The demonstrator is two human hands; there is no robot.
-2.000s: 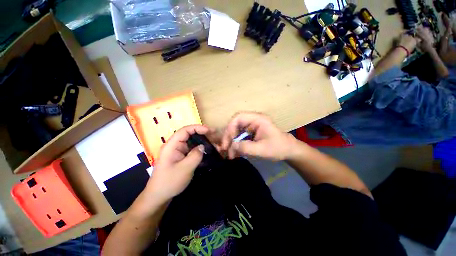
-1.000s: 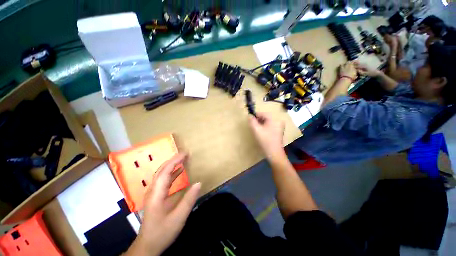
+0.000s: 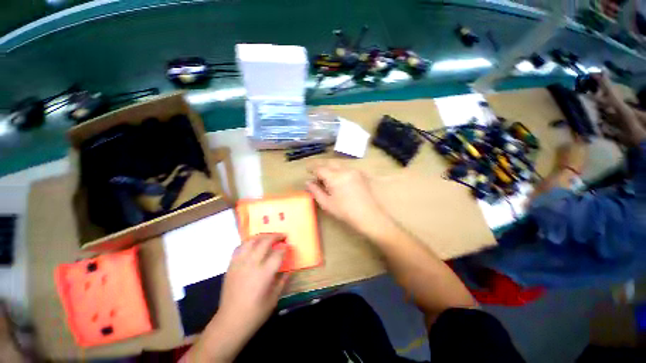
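Observation:
The nearer orange fixture tray [image 3: 301, 227] lies on the cardboard in front of me, with small dark slots. My left hand [image 3: 258, 266] is over its lower left part, fingers bent down at the tray; whether it pinches anything cannot be told. My right hand [image 3: 343, 195] is just beyond the tray's upper right corner, blurred, fingers curled; I cannot tell if it holds something. The row of black units [image 3: 398, 140] lies right of the white paper slip [image 3: 351, 139]. Another black piece [image 3: 307, 151] lies in front of the white parts box [image 3: 276, 131].
An open brown carton [image 3: 152, 230] of black housings stands at left. A second orange tray [image 3: 106, 298] lies below it. A white sheet [image 3: 202, 248] lies between the trays. A yellow-and-black pile with wires [image 3: 492, 159] lies at right, near another person's arm. A green conveyor [image 3: 212, 35] runs behind.
The black unit in my right hand a second ago is no longer seen there; that hand has moved back toward the tray. My left hand has come down onto the tray. The view has shifted left.

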